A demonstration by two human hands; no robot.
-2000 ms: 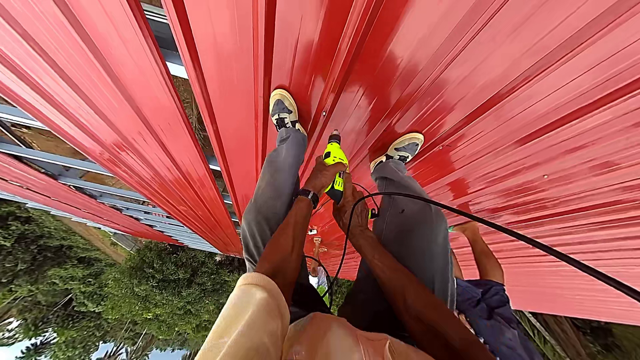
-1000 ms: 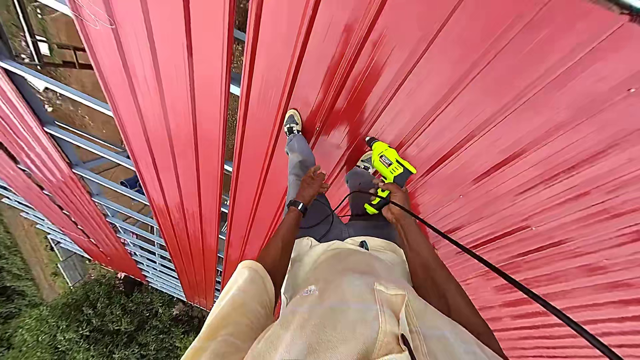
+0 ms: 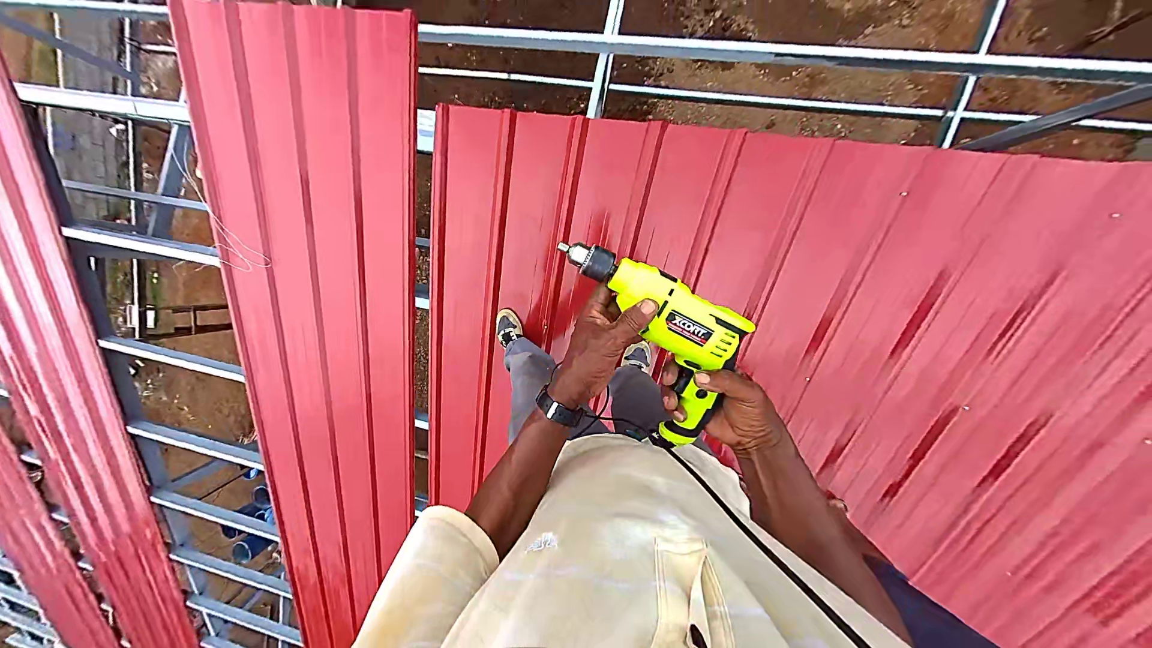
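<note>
A yellow-green corded power drill (image 3: 670, 315) of the Xcort make is held level in front of my chest, its chuck (image 3: 594, 261) pointing to the left. My left hand (image 3: 598, 346), with a dark watch on the wrist, grips the drill's front body just behind the chuck. Around the handle, my right hand (image 3: 738, 409) is closed, the fingers near the trigger. From the base of the handle a black cable (image 3: 765, 544) runs down across my shirt to the right. A metal bit or screw socket seems to sit in the chuck.
I stand on red ribbed metal roofing sheets (image 3: 810, 297). A separate red sheet (image 3: 315, 297) lies to the left, across a gap. Grey steel purlins (image 3: 792, 56) show beyond the roof's edge and at the left (image 3: 193, 441), with bare ground far below. Dark blue cloth is at the lower right.
The left hand, apart from the drill a second ago, has moved onto its front body. The drill has come up in front of my chest. The view has turned toward the roof's edge.
</note>
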